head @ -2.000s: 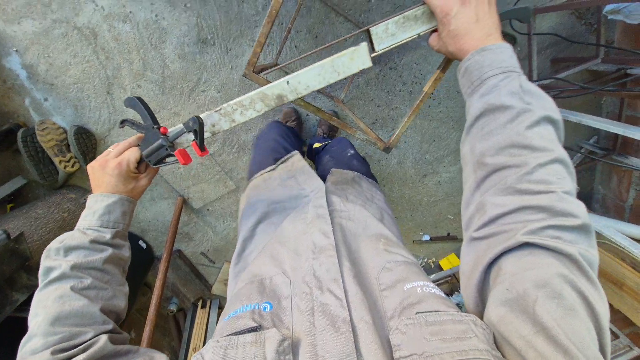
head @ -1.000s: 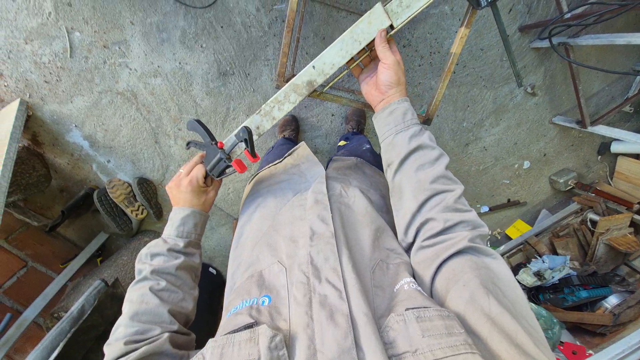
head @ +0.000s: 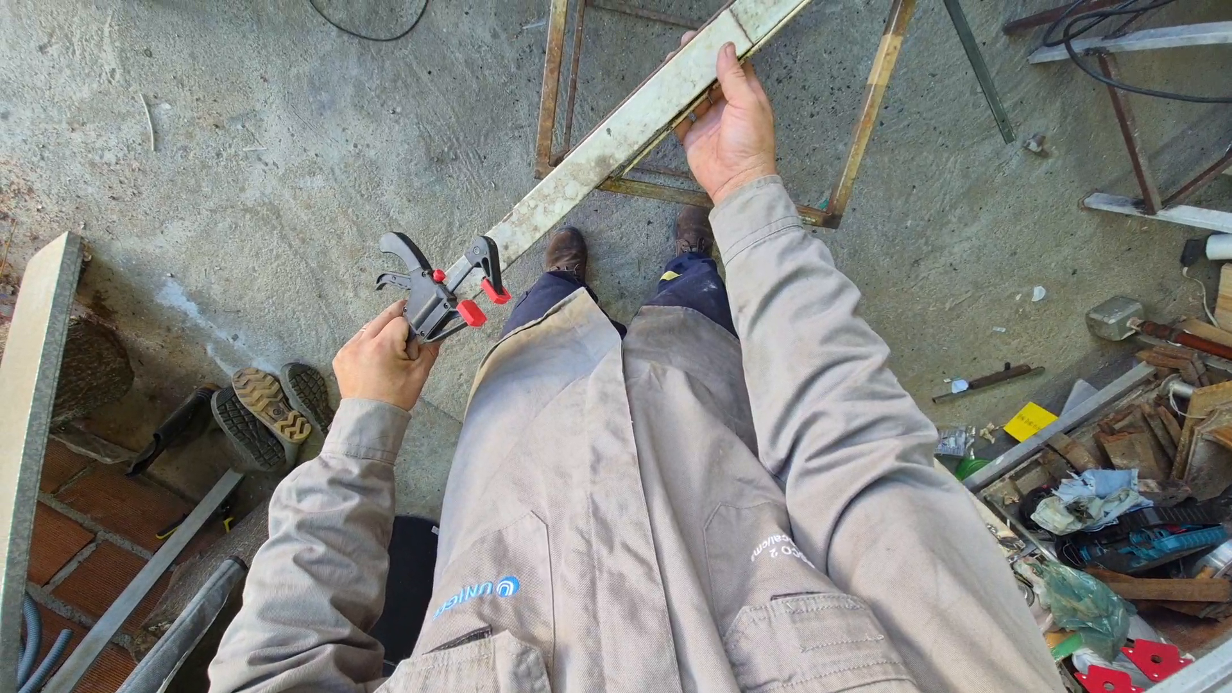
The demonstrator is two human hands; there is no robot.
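My left hand (head: 386,354) grips the handle end of a black bar clamp (head: 430,292) with red pads, near the lower left end of a long, pale, stained metal bar (head: 616,130). Whether the clamp bites on the bar I cannot tell. My right hand (head: 731,125) holds the bar farther up, its thumb on the top face and its fingers passing beneath. The bar slants up to the right and runs out of the top of the view. Behind it is a rusty metal frame (head: 871,101) on the concrete floor.
Shoes (head: 272,404) lie at left beside bricks (head: 115,510) and metal profiles (head: 159,577). At right are a sledgehammer (head: 1116,318), a yellow note (head: 1029,421), a crate of wood scraps and tools, and a metal stand (head: 1126,125) with a black cable. My boots (head: 566,252) stand close to the frame.
My right hand has moved from the far upper part of the bar to a grip nearer my left hand. The bar now slants more steeply. The view has shifted.
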